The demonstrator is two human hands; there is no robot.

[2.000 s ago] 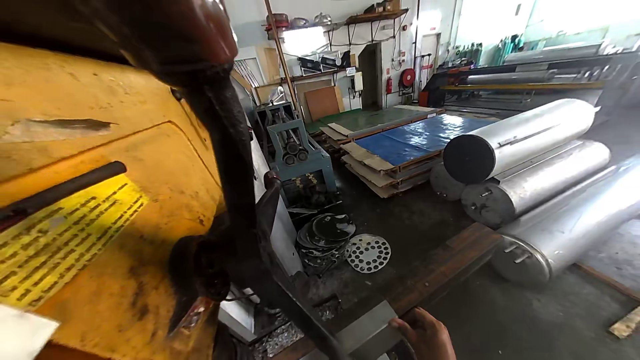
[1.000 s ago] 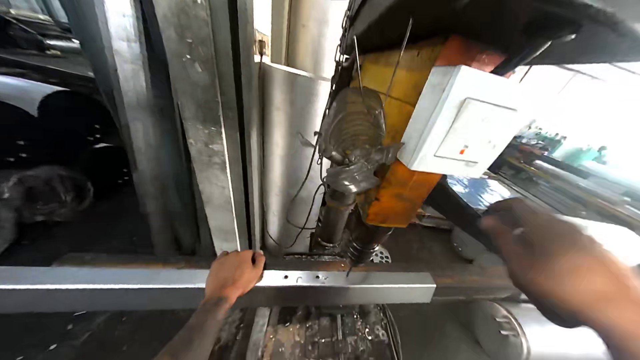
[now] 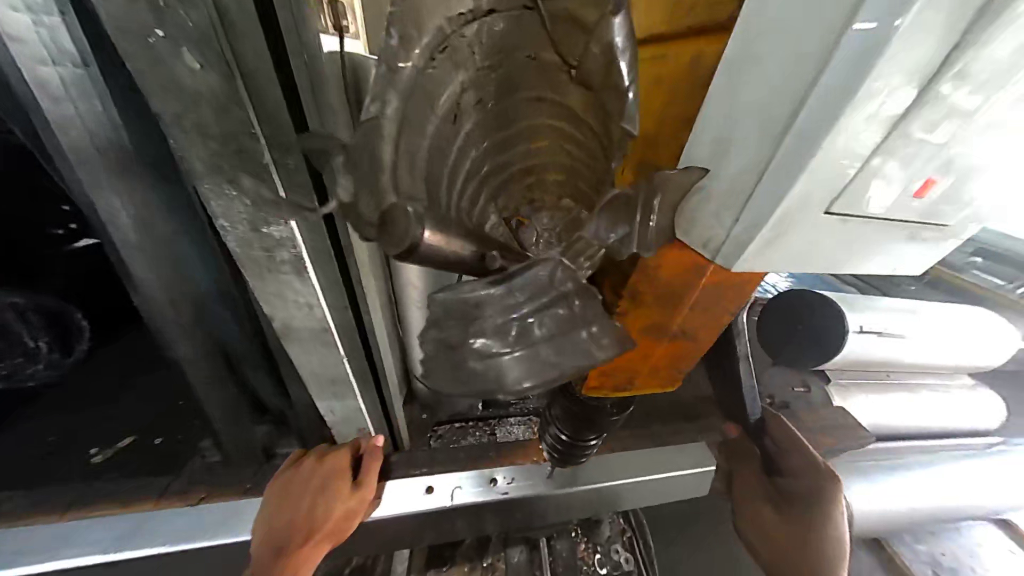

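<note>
A long metal bar (image 3: 608,476) with drilled holes lies across the lower view. My left hand (image 3: 316,500) grips its upper edge left of the holes. Just above the bar's right part is the black ribbed chuck (image 3: 572,428) of a drill press, with a thin bit whose tip is at the bar's surface. My right hand (image 3: 784,496) is closed around a dark flat lever (image 3: 734,368) beside the bar's right end. Crumpled clear plastic wrap (image 3: 512,328) hangs around the machine's head, over its orange body (image 3: 680,320).
A grey switch box (image 3: 840,144) with a red mark juts in at upper right. Large metal cylinders (image 3: 920,332) lie at right. Upright metal beams (image 3: 264,240) stand at left. Metal shavings and small parts lie in a tray (image 3: 644,544) below the bar.
My right hand, blurred beside the machine a second ago, is now lower, by the bar's right end. My left hand stays on the bar. The view has moved closer to the machine.
</note>
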